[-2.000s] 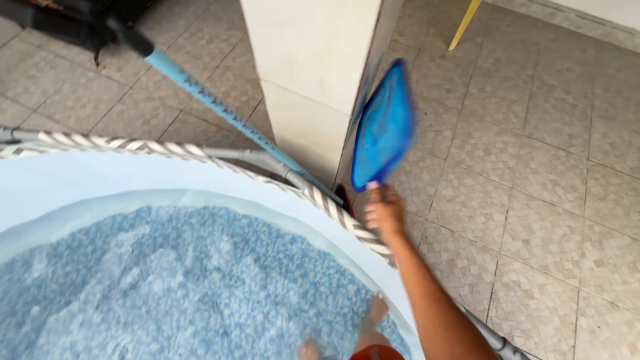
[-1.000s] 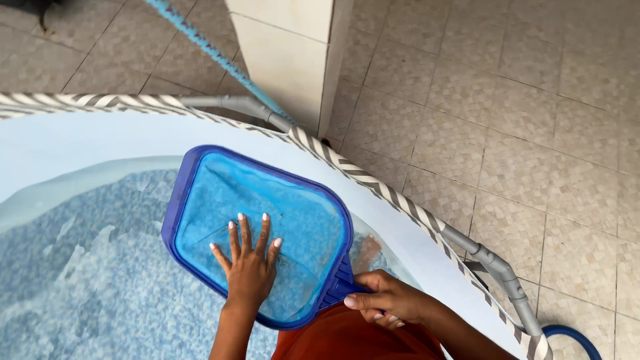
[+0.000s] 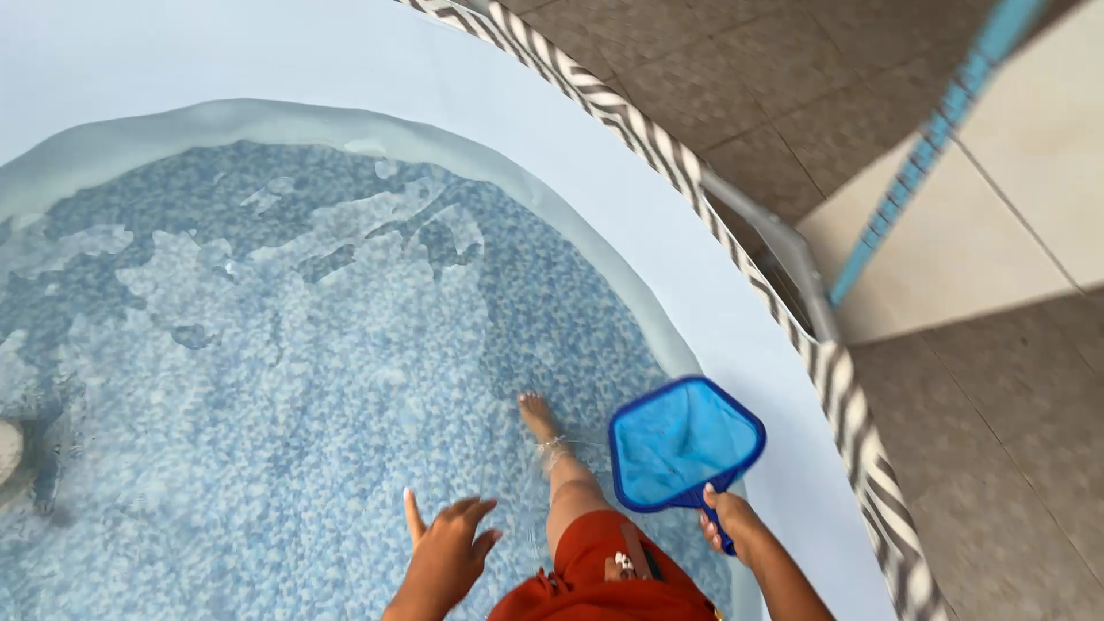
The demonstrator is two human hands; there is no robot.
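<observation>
My right hand (image 3: pixel 731 522) grips the short handle of a blue pool skimmer net (image 3: pixel 686 440), which is held over the water close to the pool's inner wall. The net's mesh sags inside its dark blue frame. My left hand (image 3: pixel 450 548) is held above the water with its fingers apart and nothing in it. Below, the pool water (image 3: pixel 285 362) shows a blue mosaic-patterned floor, and one of my legs (image 3: pixel 573 487) stands in it.
The pool's rim (image 3: pixel 660 142) has a zebra-striped cover and a grey tube frame (image 3: pixel 776 237). Outside it, a light blue pole (image 3: pixel 923 155) leans near a tiled pillar (image 3: pixel 966 250) on a tiled floor (image 3: pixel 1000 466). A whitish round object (image 3: pixel 10 450) sits at the left edge.
My left hand has come off the skimmer's mesh, where it lay spread a second ago. My right hand still holds the handle. The view has turned toward the water.
</observation>
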